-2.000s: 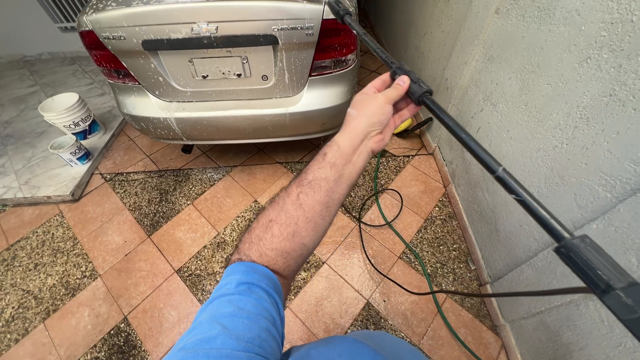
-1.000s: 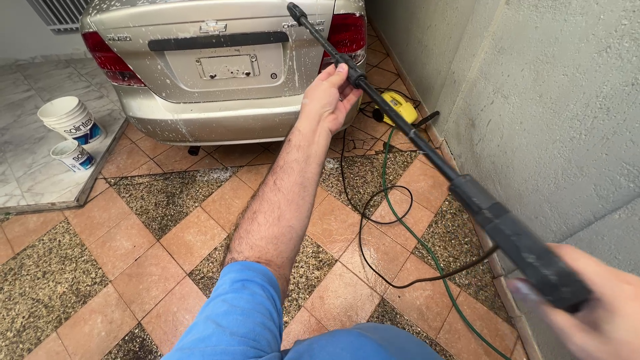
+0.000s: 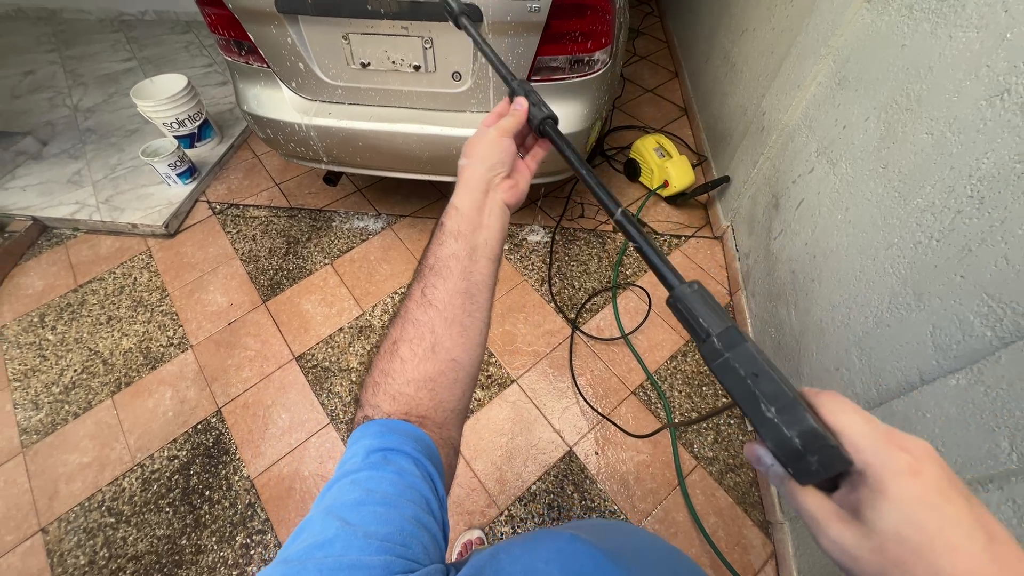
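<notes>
A black pressure-washer lance (image 3: 652, 256) runs slantwise from the top middle to the lower right. My left hand (image 3: 504, 152) grips its joint with curled fingers, in front of the car's rear bumper. At the lower right my right hand (image 3: 880, 472) is closed around the handle end; the trigger and some fingers are hidden. Behind the lance tip is the rear of a beige sedan (image 3: 384, 132), spotted with foam or water drops. A yellow pressure washer (image 3: 662, 164) sits on the floor by the wall, with a green hose (image 3: 664, 400) and a black hose (image 3: 572, 360) near it.
Two white paint buckets (image 3: 172, 108) (image 3: 170, 164) stand on a raised marble-look slab (image 3: 104, 212) at the left. A rough grey wall (image 3: 864, 200) rises on the right. The floor of terracotta tiles (image 3: 240, 360) and pebbled panels looks wet in places; hoses loop across it.
My right hand, out of view two seconds ago, now shows at the lance's handle. The yellow pressure washer, mostly hidden before, is now in plain view. The view has shifted.
</notes>
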